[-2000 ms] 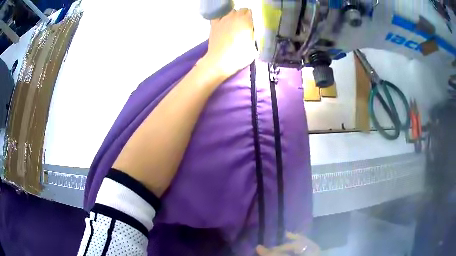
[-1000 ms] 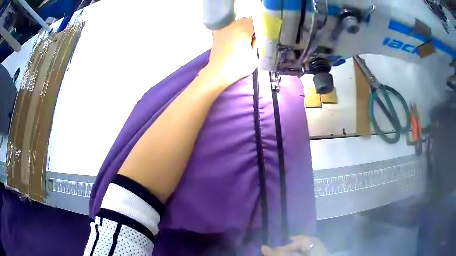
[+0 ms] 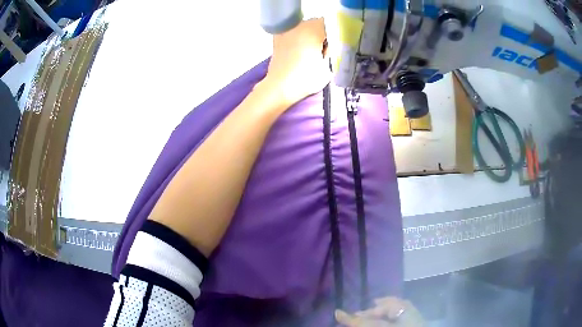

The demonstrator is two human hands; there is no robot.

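The purple fabric point(image 3: 281, 191) lies under the machine and hangs over the table's front edge. Two parallel black strips point(image 3: 359, 204) run down it, with small wrinkles beside them. The presser foot point(image 3: 353, 101) sits on the right strip. My left hand point(image 3: 301, 60) is at the fabric's far end, left of the foot, washed out by bright light; its fingertips are hard to see. My right hand point(image 3: 381, 313) is at the bottom edge, partly cut off and hazy, with thumb and fingers on the lower ends of the strips, a ring on one finger.
The white sewing machine head point(image 3: 434, 38) is above. A grey-white lamp point(image 3: 281, 14) hangs over my left hand. Yellow-tan blocks point(image 3: 401, 121), green-handled scissors point(image 3: 496, 142) and orange-red snips point(image 3: 531, 159) lie right. Brown tape point(image 3: 48, 140) covers the table's left; a measuring scale point(image 3: 472, 231) runs along the front.
The view has shifted slightly, moving the machine and table in the picture. My left hand stays by the machine and my right hand stays at the strips' lower ends. Little else differs.
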